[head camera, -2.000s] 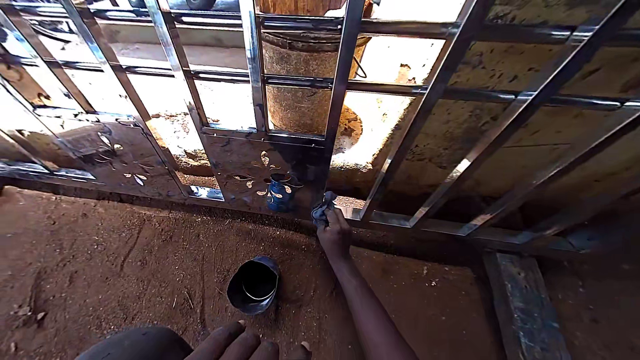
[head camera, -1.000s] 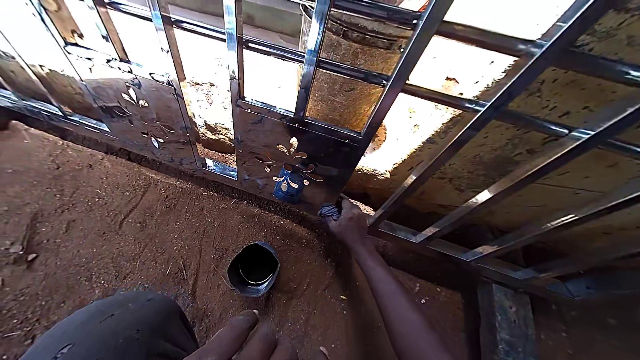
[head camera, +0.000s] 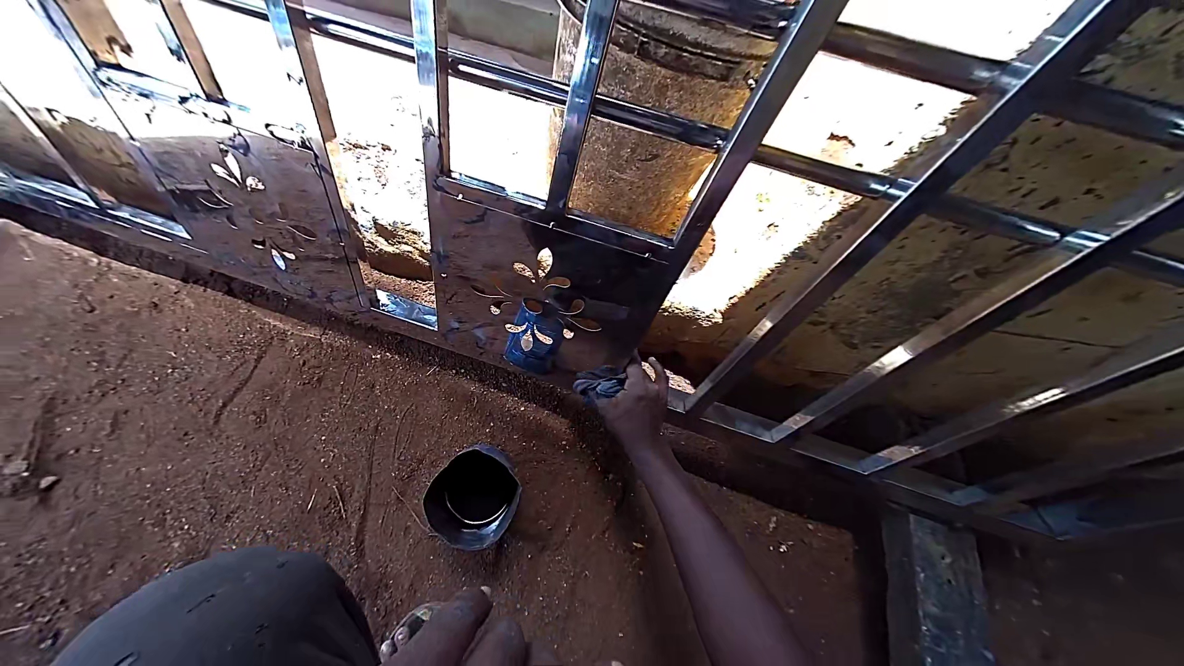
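My right hand grips a bunched dark cloth against the bottom edge of a shiny metal gate panel, near its lower right corner. The panel has petal-shaped cutouts, and a blue shape, perhaps a reflection, shows on it just left of the cloth. A cut-open dark container with dark contents stands on the soil between the panel and me. At the bottom edge my left hand is partly in view, fingers bent, close to my knee; what it may hold is hidden.
Polished metal bars slope across the right side. A second cutout panel lies to the left. Behind the bars stand a round rough drum or pillar and a stained wall. A worn block sits on the ground at lower right.
My right hand with the cloth has moved down to the panel's lower right corner. The view has shifted and tilted somewhat. The dark container stays on the soil.
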